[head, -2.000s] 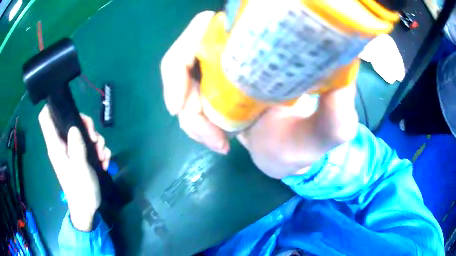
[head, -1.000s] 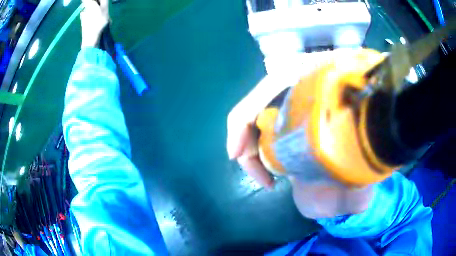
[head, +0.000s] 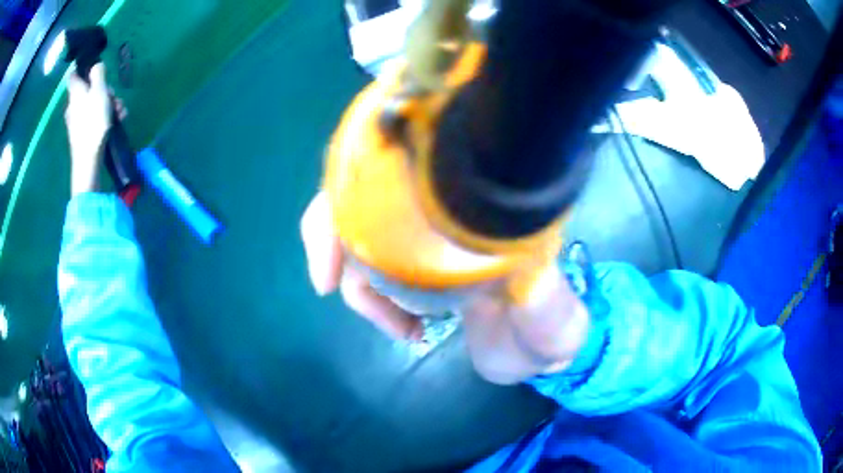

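My left hand (head: pixel 90 115) is at the far upper left and is closed around a long black housing (head: pixel 117 157) with a wide black head at its top and a red piece at its lower end. A blue battery pack (head: pixel 180 196) lies on the bench just right of the housing. My right hand (head: pixel 527 323) grips the electric screwdriver (head: pixel 397 212), a fat orange-yellow body close to the camera. Its thick black end points up at me. The screwdriver's bit is hidden.
The dark green bench mat (head: pixel 250 268) lies below. A white box (head: pixel 379 35) is partly hidden behind the screwdriver. A white irregular item (head: pixel 702 120) and thin cables lie at right. A red-tipped dark unit (head: pixel 763 32) is at upper right. Dark parts (head: pixel 55 416) sit at lower left.
Since two seconds ago the left hand has moved up and away with the housing. The blue pack now shows fully. The screwdriver has tilted, its black end now facing the camera.
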